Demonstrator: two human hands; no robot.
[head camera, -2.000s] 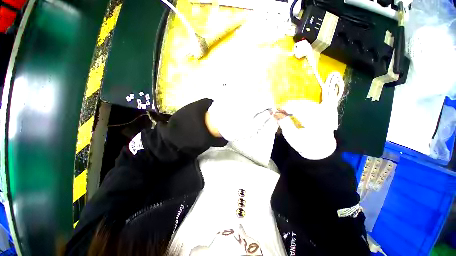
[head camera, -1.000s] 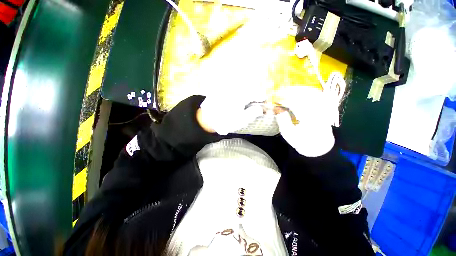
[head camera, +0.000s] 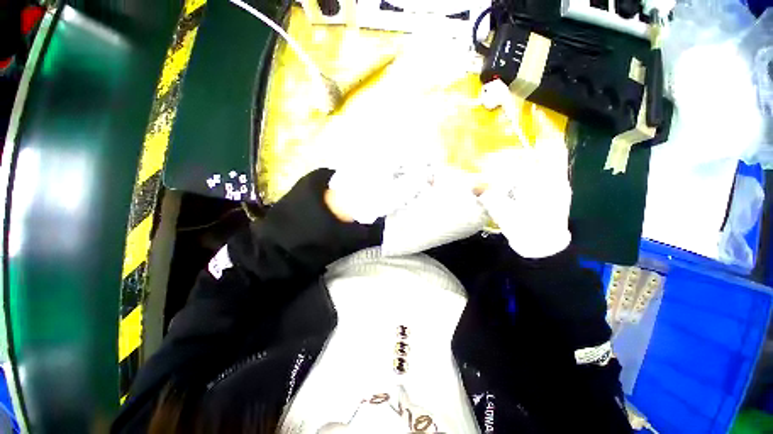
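My left hand (head camera: 369, 191), in a white glove, is over the front part of the yellow mat (head camera: 288, 127). My right hand (head camera: 534, 208), also in a white glove, is close beside it on the right. A pale ribbed thing (head camera: 436, 220) lies between the two hands, above my lap; glare hides what it is and how the fingers hold it. A white plug and cord (head camera: 493, 95) are at the black socket block (head camera: 564, 80), which is taped to the green bench. The fingertips of both hands are washed out.
A thin white cable with a pale tip (head camera: 332, 91) hangs over the mat. Tiny white stickers (head camera: 230, 185) lie on the bench edge. A blue tote (head camera: 699, 339) with strips (head camera: 634, 292) is at the lower right. Clear plastic bags (head camera: 720, 110) are at the right. A green conveyor (head camera: 76, 229) runs along the left.
The pale ribbed thing between my hands now slants up to the right. My left hand has turned a little. The whole view has shifted slightly, with the bench things further left.
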